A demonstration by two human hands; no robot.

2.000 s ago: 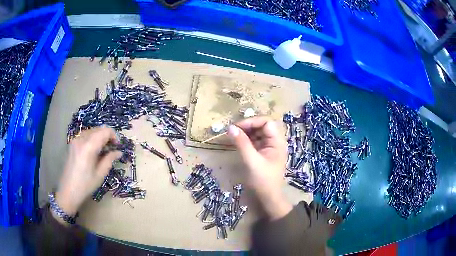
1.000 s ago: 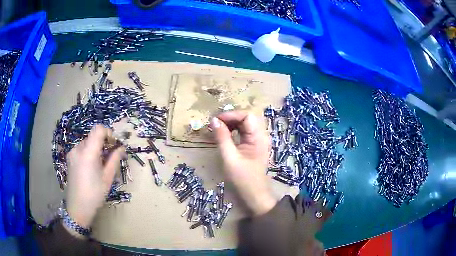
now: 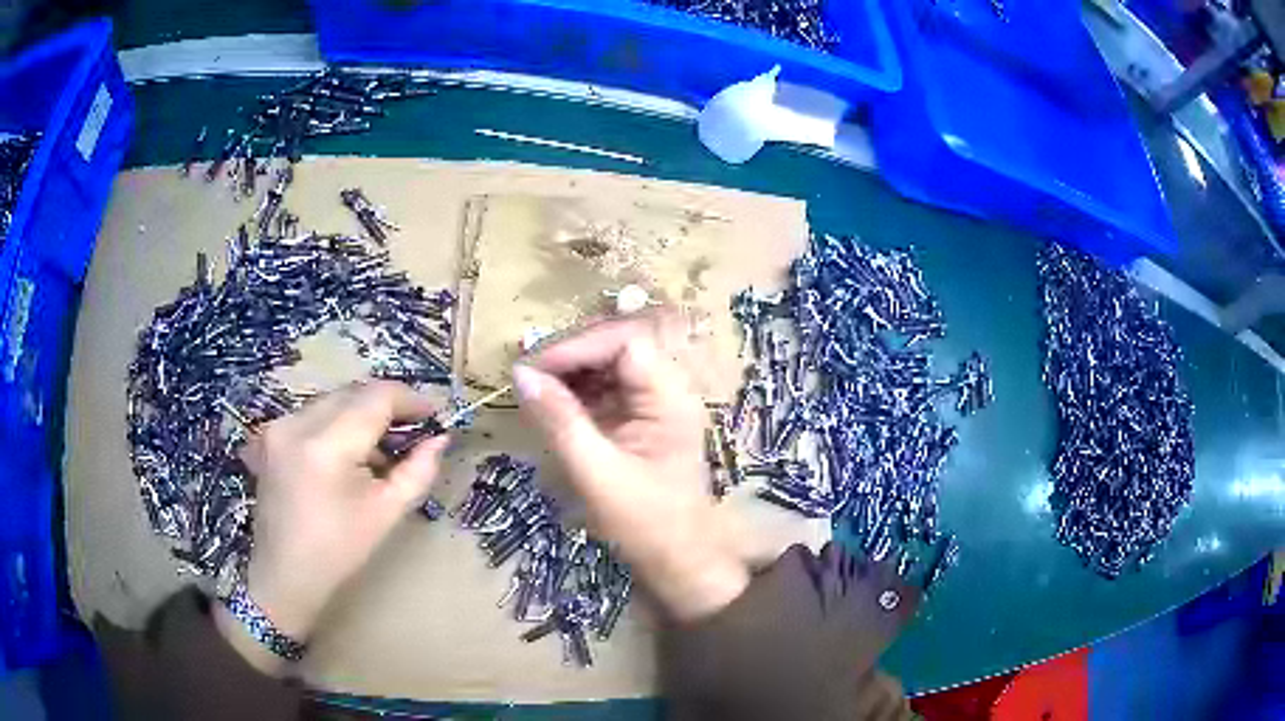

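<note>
My left hand holds a small metal part between thumb and fingers, above the cardboard sheet. My right hand pinches a thin pale stick; its tip meets or nearly meets the end of the held part. The stained pad lies behind my right hand, with a whitish blob on it. A heap of parts lies beside my left hand. A smaller heap lies between my forearms.
A large heap crosses the cardboard's right edge. A dense heap lies on the green surface at far right. Loose parts lie upper left. A long pale rod and a white bottle lie near blue bins. A red object shows below.
My left hand has moved right from the left heap, and a part now shows in it. My right hand has come left and down from the pad with the stick. The view has shifted slightly.
</note>
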